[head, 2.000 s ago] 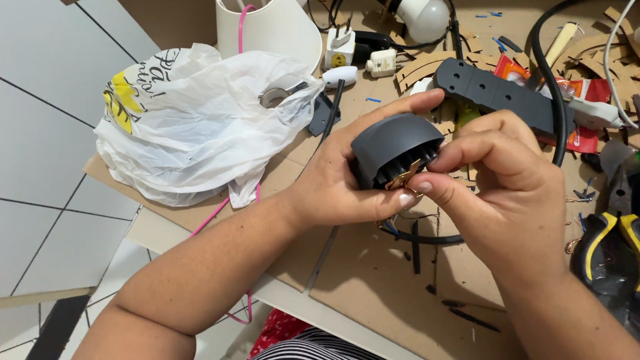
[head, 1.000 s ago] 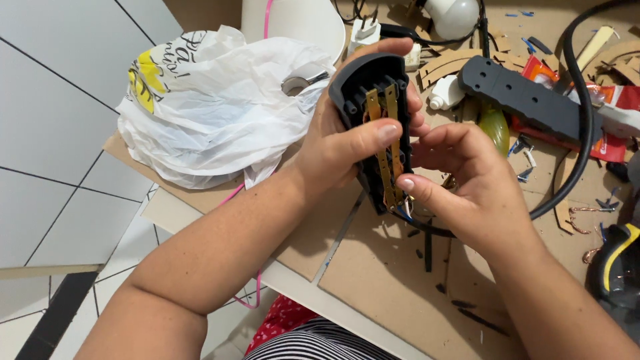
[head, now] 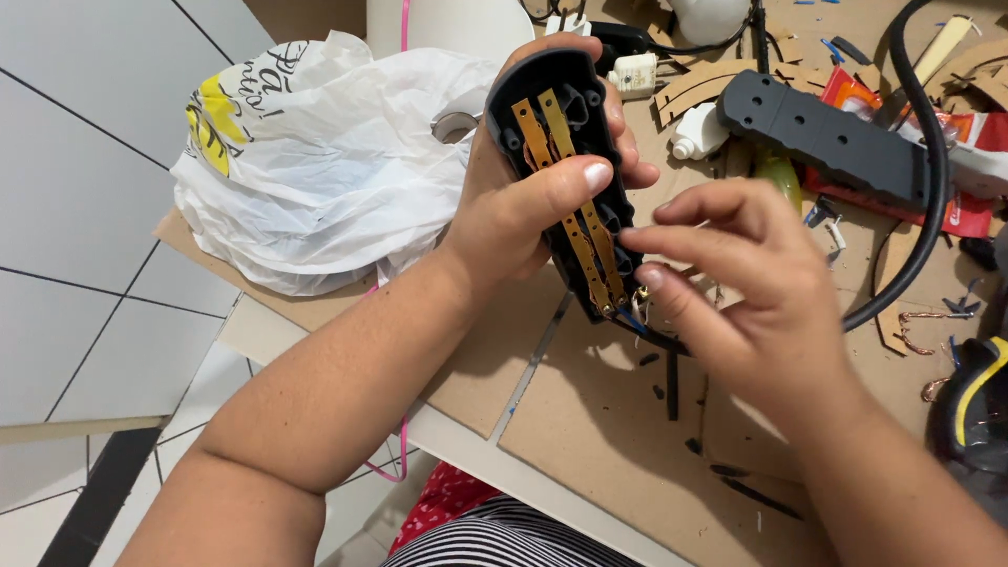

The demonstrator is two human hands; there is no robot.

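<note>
My left hand (head: 535,197) grips a black plastic power strip housing (head: 563,71), its hollow inner side facing me and my thumb laid across it. Two long brass contact strips (head: 579,232) with holes run side by side inside it. Blue and pale wire ends (head: 632,317) come out at the lower end, where a thick black cable (head: 906,272) leads off to the right. Close by the housing's right lower edge is my right hand (head: 740,268), fingers apart, with nothing plainly held between them. A dark grey perforated cover (head: 827,138) lies on the cardboard at the right.
A white plastic bag (head: 331,181) lies at the left with a tape roll (head: 457,124) by it. Pliers with yellow and black handles (head: 972,394) are at the right edge. Behind are a white plug (head: 634,76), a light bulb (head: 709,16) and cardboard scraps (head: 709,87).
Two seconds ago the housing's rounded outside showed; it has turned so its open inside faces me. My right fingers, at its lower end one second ago, have come slightly away and spread.
</note>
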